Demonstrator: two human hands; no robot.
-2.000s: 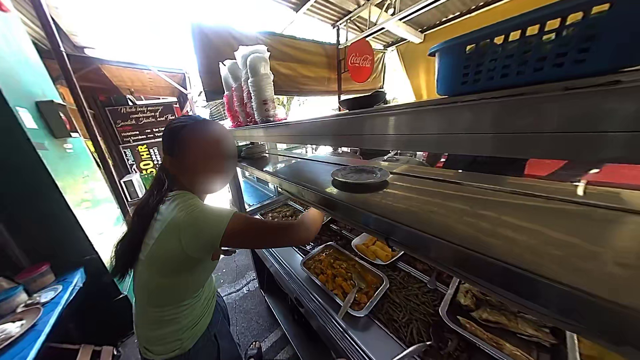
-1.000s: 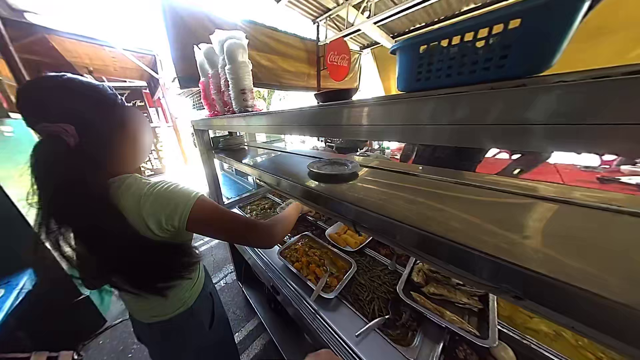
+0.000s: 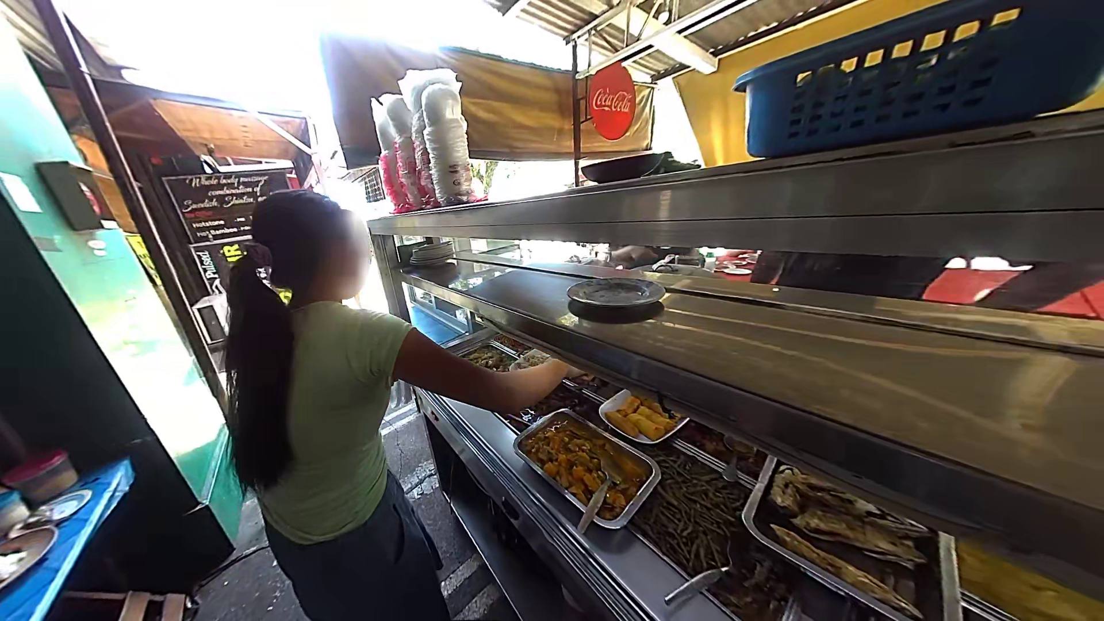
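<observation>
Neither of my hands shows in the head view. Before me is a steel food counter, where a metal tray of orange stew has a spoon resting in it. Yellow rolls fill a small white dish just behind. To the right lie cooked green beans with a serving spoon handle, then a tray of cooked fish. A metal plate rests on the steel shelf over the food.
A person in a green shirt stands at left, one arm reaching under the shelf; that hand is mostly hidden. Stacked plastic cups, a dark pan and a blue plastic basket stand on top. A blue table holds dishes at far left.
The view has swung left since a second ago. The other person's arm is still stretched over the food trays, and the plate stays on the shelf.
</observation>
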